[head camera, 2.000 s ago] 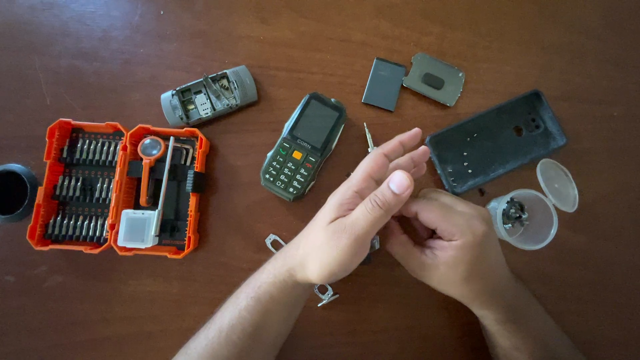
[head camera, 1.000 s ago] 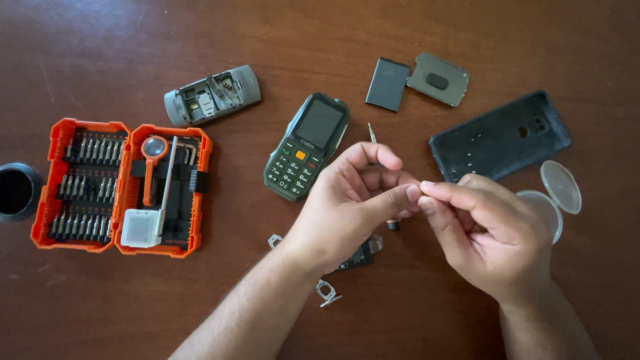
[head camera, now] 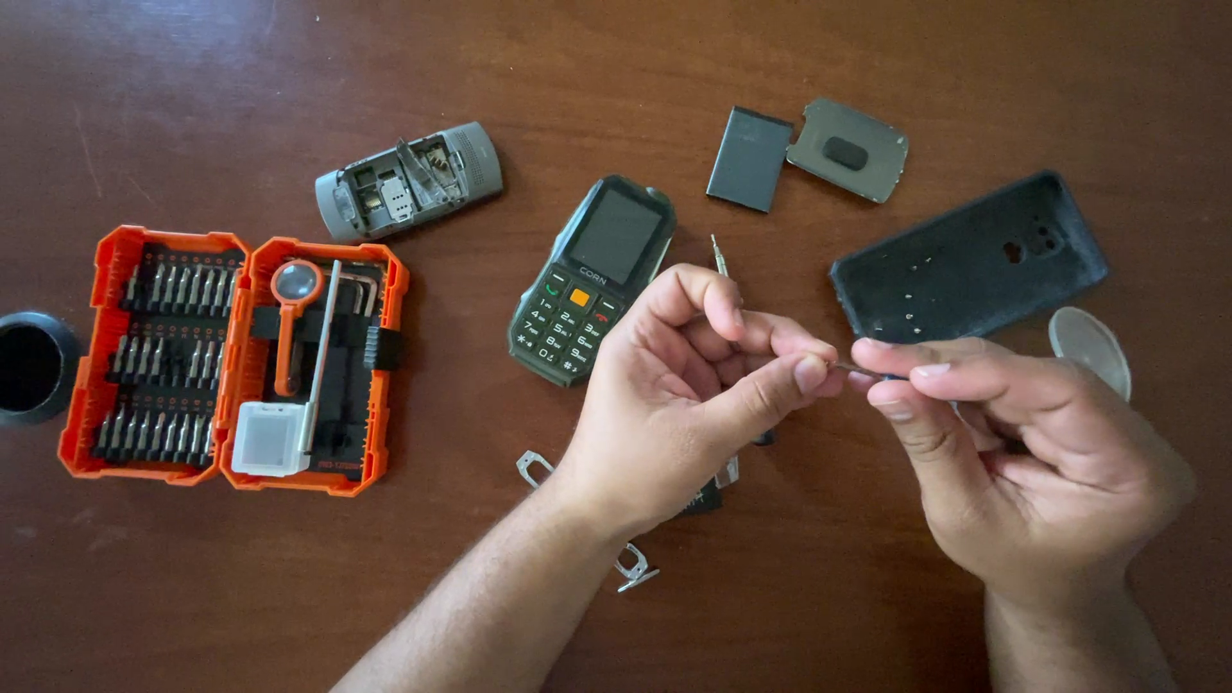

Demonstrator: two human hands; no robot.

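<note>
My left hand [head camera: 693,385] pinches one end of a small thin piece [head camera: 857,369] between thumb and forefinger. The fingertips of my right hand [head camera: 1020,443] close on its other end; what the piece is cannot be told. Just left of my left hand lies a keypad phone [head camera: 592,279], face up. A screwdriver tip [head camera: 718,252] shows beyond my left fingers, its handle mostly hidden. A black phone case [head camera: 972,260] holding several tiny screws lies beyond my right hand. Below my left hand are a partly hidden dark part [head camera: 707,499] and small metal frames [head camera: 632,566].
An orange bit case [head camera: 236,366] lies open at left, beside a dark round container [head camera: 37,366]. An opened grey phone [head camera: 409,183] lies at the back. A battery [head camera: 750,159] and a back cover [head camera: 849,151] are at back right. A clear lid [head camera: 1090,348] sits by my right hand.
My left hand has turned from spread fingers to a pinch, and my right hand has come up beside it. A thin piece now shows between them. My right hand now hides the clear cup.
</note>
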